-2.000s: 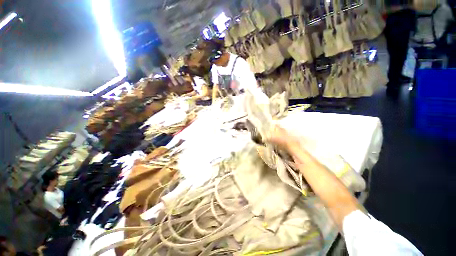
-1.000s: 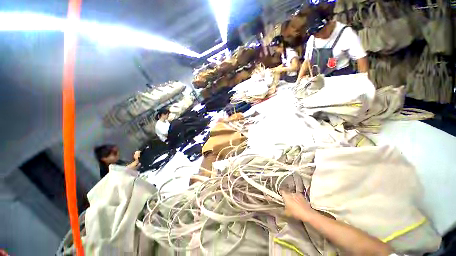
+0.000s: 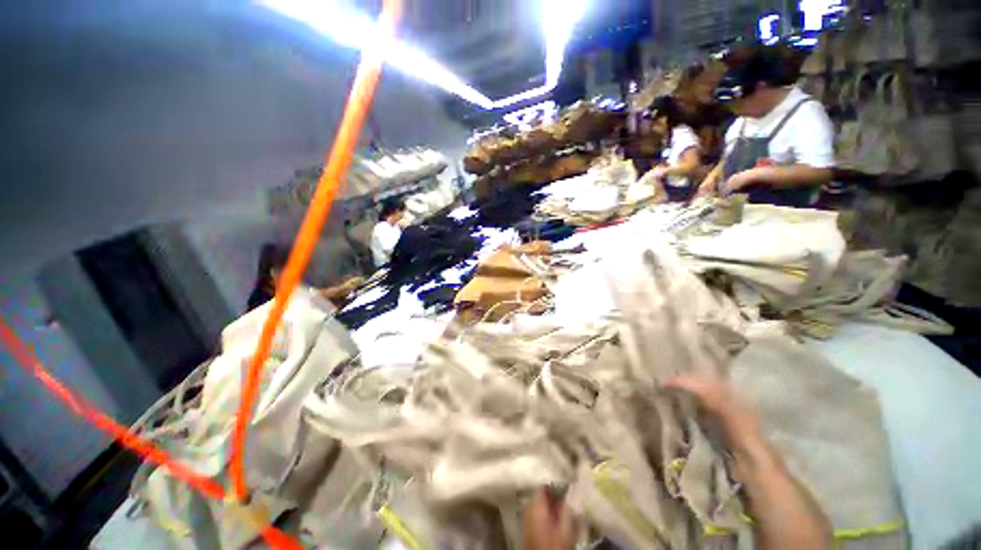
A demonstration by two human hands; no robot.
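Beige bag bodies (image 3: 818, 430) with yellow strips lie heaped across the table in front of me, with tangled handle loops (image 3: 559, 376). My right hand (image 3: 705, 392) reaches in from the lower right, blurred, at a beige bag piece (image 3: 662, 322) that stands up from the heap. My left hand (image 3: 549, 521) shows only in part at the bottom edge, against a blurred beige bag (image 3: 473, 430). The fingers of both hands are blurred or hidden by cloth.
Orange cords (image 3: 303, 258) hang at the left. The white table cover (image 3: 936, 419) shows at the right. Brown (image 3: 503, 281) and dark pieces lie farther along the table. Workers (image 3: 780, 140) stand at the far side, and bags hang behind them.
The view has shifted, and a second orange cord shows. My right hand has moved from the handle loops to a raised bag piece. My left hand has come in at the bottom, and the heap is disturbed.
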